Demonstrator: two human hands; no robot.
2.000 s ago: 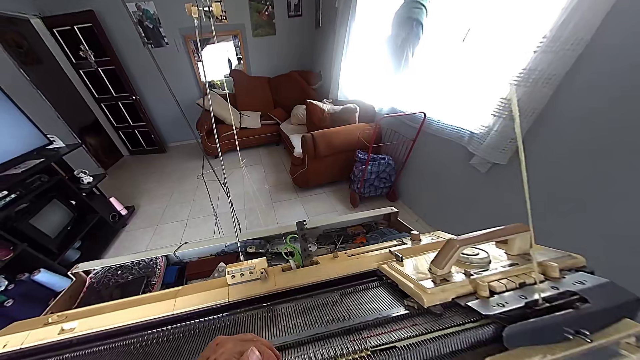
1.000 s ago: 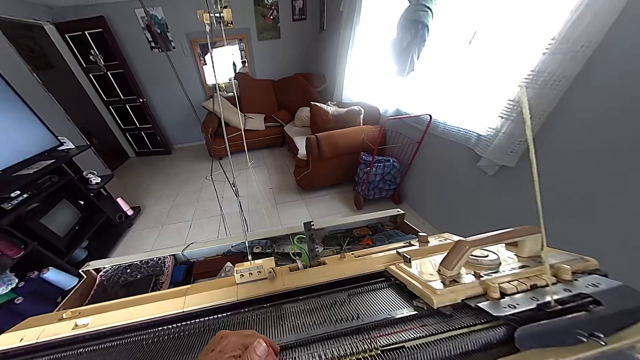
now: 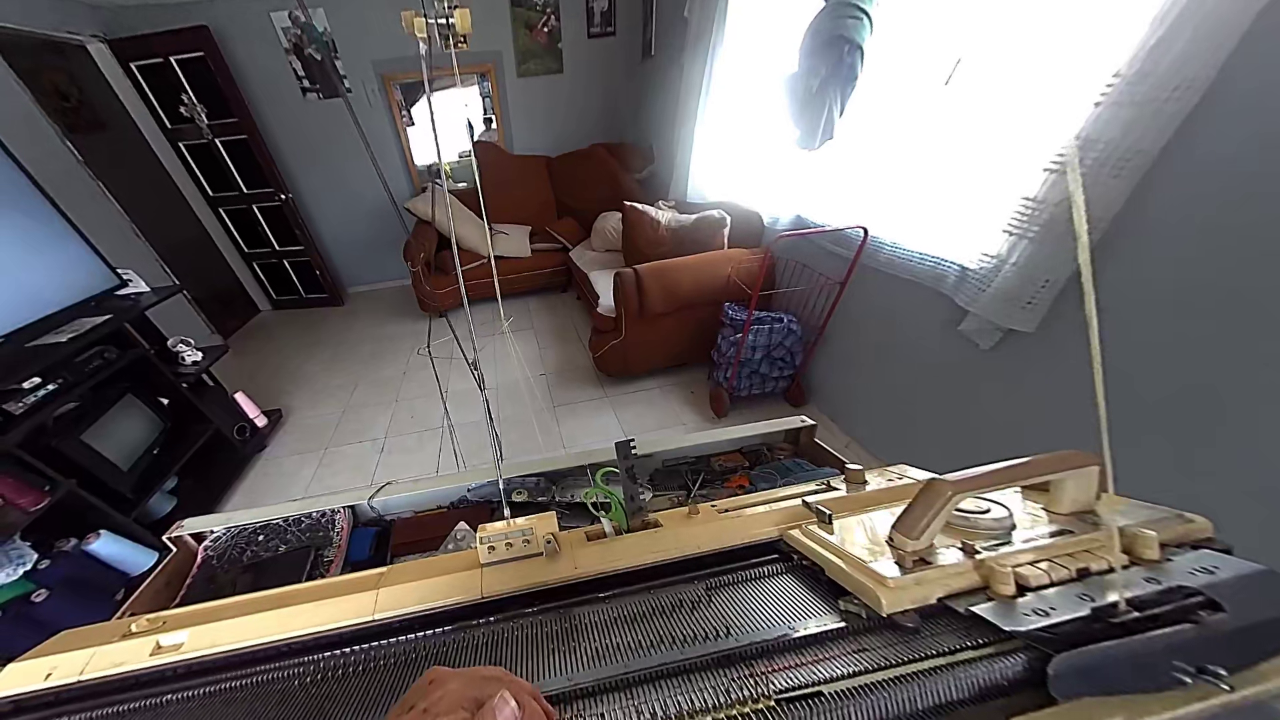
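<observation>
A hand, by its thumb side most likely my left hand (image 3: 470,695), is at the bottom edge over the needle bed (image 3: 640,640) of a knitting machine. Only its back and thumb show; what it touches or holds is hidden. My right hand is out of view. The cream knitting machine carriage (image 3: 960,540), with its arched handle (image 3: 990,495), sits at the right of the bed. A metal plate (image 3: 1110,590) is fixed in front of it. Pale yellow yarn (image 3: 1088,280) runs down to the carriage from above. A cream row counter (image 3: 517,540) stands on the rear rail.
Behind the bed, a long open tray (image 3: 790,432) holds tools, green-handled scissors (image 3: 608,498) and cloth. Thin strands hang from the yarn mast's tension unit (image 3: 437,25). Farther off are a brown sofa (image 3: 680,300), a red wheeled cart (image 3: 835,270) and a black television stand (image 3: 200,430).
</observation>
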